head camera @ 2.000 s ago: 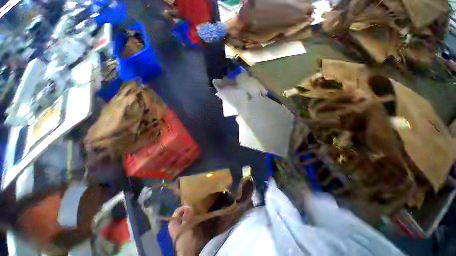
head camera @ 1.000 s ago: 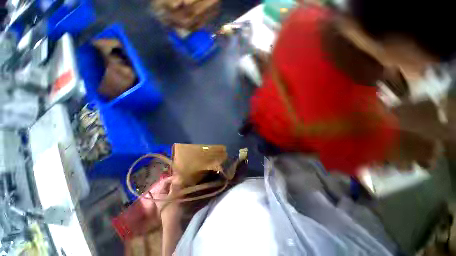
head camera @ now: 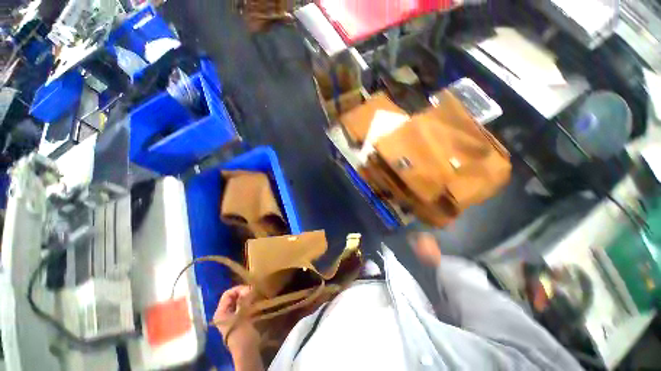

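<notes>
A tan handbag point(head camera: 285, 262) is held against the front of my body at the bottom middle. Its flap has a small pale fitting at the top edge, and a narrow strap loops out to the left. A tab with a gold-looking end point(head camera: 352, 240) stands up at its right. My left hand point(head camera: 235, 310) is closed at the bag's left side, around the strap and bag edge; some fingers are hidden. My right hand point(head camera: 425, 248) is away from the bag, to its right, small and blurred; its fingers cannot be made out.
Blue bins stand at the left, one point(head camera: 284, 190) holding brown bag pieces. A white sewing machine point(head camera: 174, 239) is at the far left. A stack of tan bags point(head camera: 442, 156) is at the right, beyond a dark aisle floor point(head camera: 290, 109). A green object is at the far right.
The view has moved along the aisle; the person in red is out of view. A bag stack and different blue bins now show. The handbag stays in my left hand; my right hand has appeared.
</notes>
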